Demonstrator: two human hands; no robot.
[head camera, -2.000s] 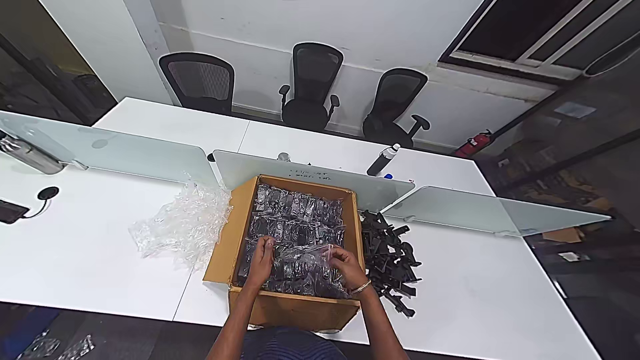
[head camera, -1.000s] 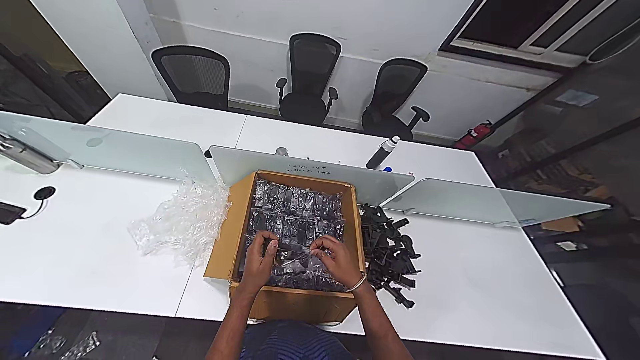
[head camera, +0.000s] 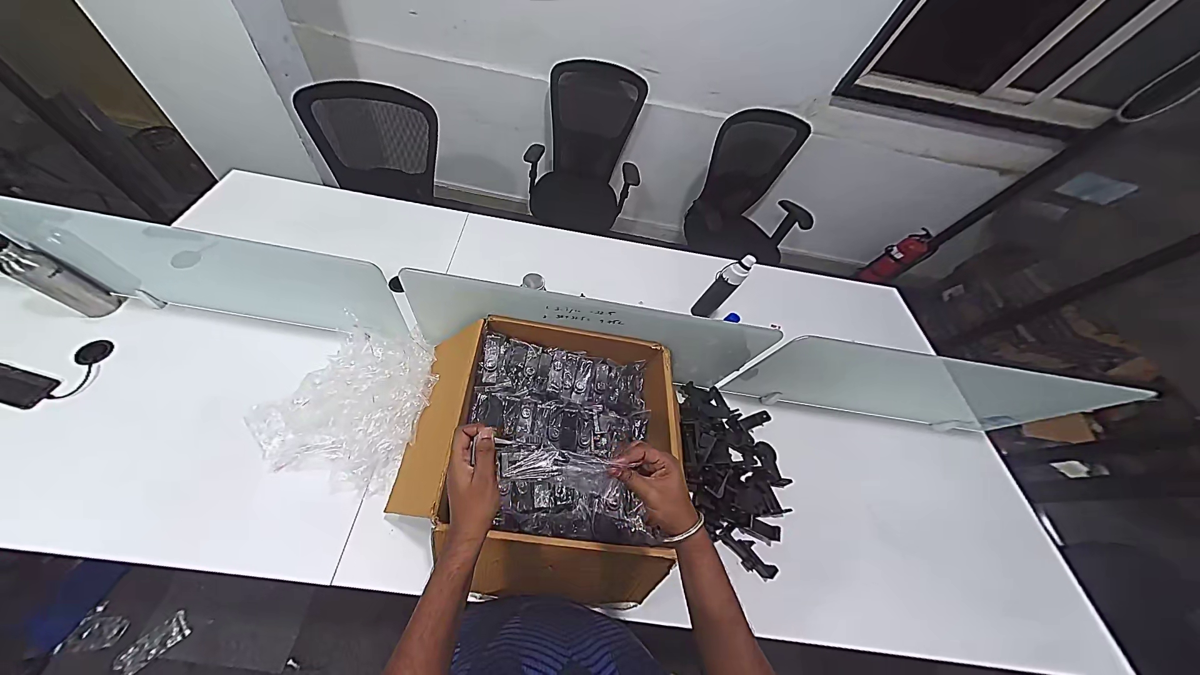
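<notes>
An open cardboard box (head camera: 553, 562) stands at the table's near edge, filled with rows of dark parts in clear plastic bags (head camera: 562, 375). Over its near half, a clear plastic bag (head camera: 572, 472) is stretched between my hands. My left hand (head camera: 473, 478) grips its left end at the box's left wall, with a small dark thing at the fingers that I cannot make out. My right hand (head camera: 652, 483), with a bangle at the wrist, pinches the bag's right end. Loose black plastic parts (head camera: 736, 478) lie heaped right of the box; crumpled clear bags (head camera: 347, 412) are piled left of it.
Glass partitions (head camera: 281, 281) run across the white table (head camera: 891, 525) behind the box. A steel bottle (head camera: 61, 281) and a dark device with a cable (head camera: 28, 384) are at left. Beyond the partition stands a dark bottle (head camera: 722, 286). Mesh chairs (head camera: 595, 122) line the far side.
My hands have moved apart since one second ago, and the plastic bag is now stretched between them. My left hand has moved from over the box's contents toward its left wall.
</notes>
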